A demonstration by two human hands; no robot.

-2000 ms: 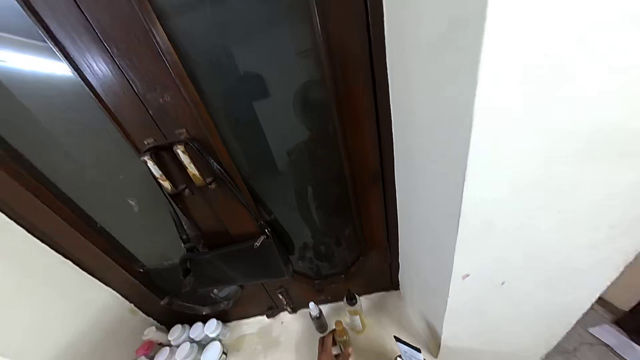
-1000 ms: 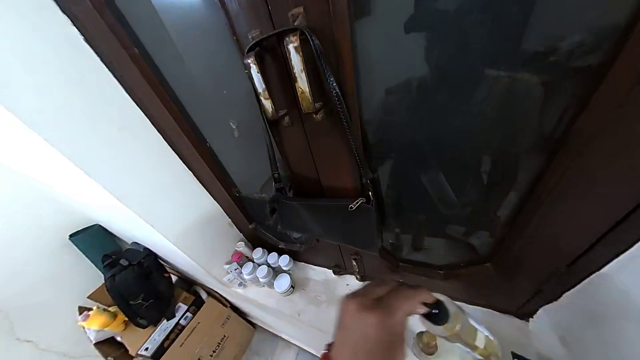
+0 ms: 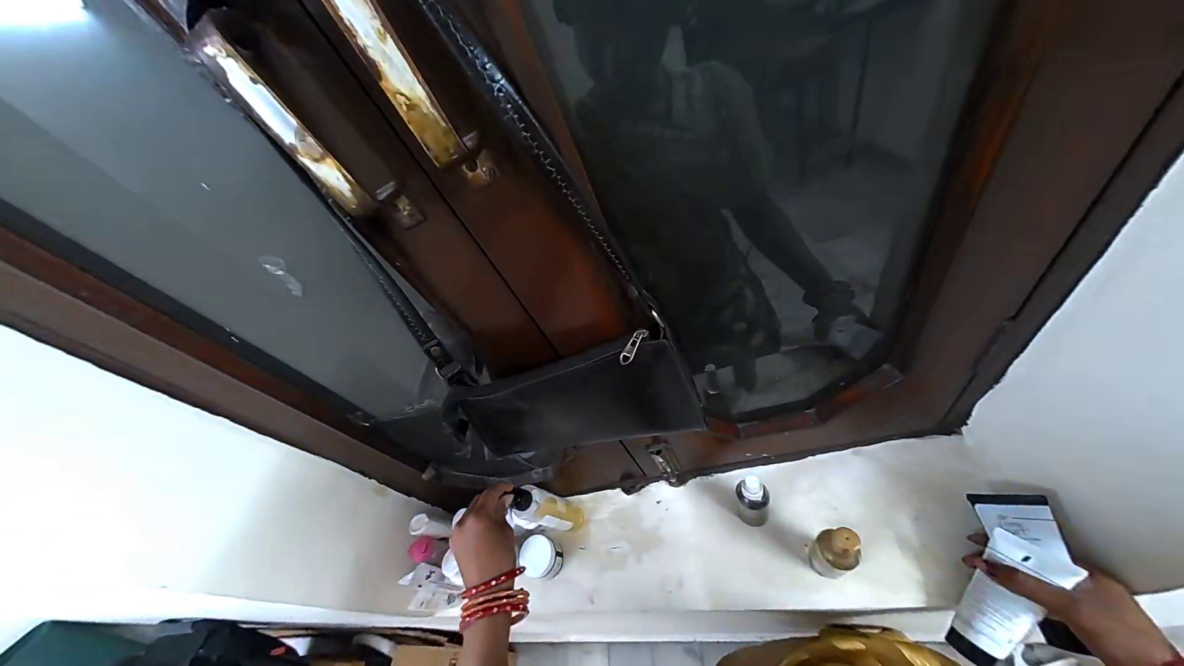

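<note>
My left hand, with red and gold bangles at the wrist, grips the black cap end of a clear bottle of yellow liquid. Around it on the ledge are a white-lidded jar, a pink-capped container and other white containers, partly hidden by the hand. At the right end, my right hand holds a white printed packet with dark ends; a dark-edged printed card or box is behind it. Between the hands stand a dark bottle with a white cap and a gold-capped bottle.
Dark wooden doors with glass panes rise behind the white ledge. A black handbag hangs from their metal handles. White walls flank both sides. Below the ledge are a dark bag, a cardboard box and a gold-coloured object.
The yellow-liquid bottle has moved left, from the right part of the ledge to beside the white-lidded jars. My right hand now shows, holding the packet. The view has shifted greatly.
</note>
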